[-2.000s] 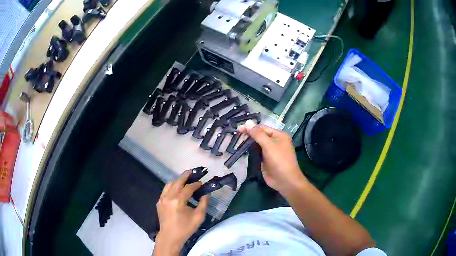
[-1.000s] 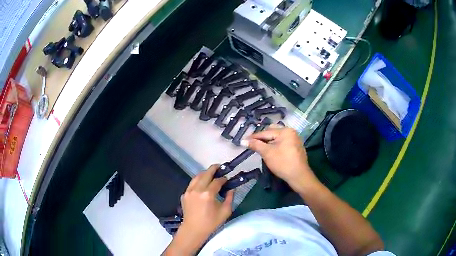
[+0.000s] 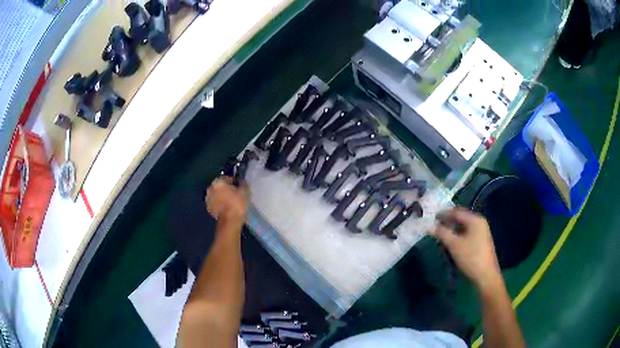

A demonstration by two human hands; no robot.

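Black angled handle housings (image 3: 316, 166) lie in two loose rows on the whitish ribbed foam sheet (image 3: 299, 238). My left hand (image 3: 228, 202) is at the sheet's left edge, its fingers on a black angled housing (image 3: 234, 166); the fingertips are partly hidden. My right hand (image 3: 469, 239) is beyond the sheet's right corner, fingers curled and blurred. Something dark shows at its fingertips, but I cannot tell whether it is held. Smaller black parts with silver tips (image 3: 279, 329) lie packed together at the bottom.
A silver-grey fixture (image 3: 435, 88) with a yellow-green plate stands behind the sheet. The black mat (image 3: 265, 272) and a white sheet (image 3: 146, 299) lie nearer. A round black stool (image 3: 517, 221) and blue crate (image 3: 557, 163) are right. The raised shelf holds black parts (image 3: 122, 51) and a red-orange bin (image 3: 30, 204).
The view has shifted. My hands have moved apart, left hand to the sheet's left edge and right hand outward. The slim bar and the housing between them are no longer seen there.
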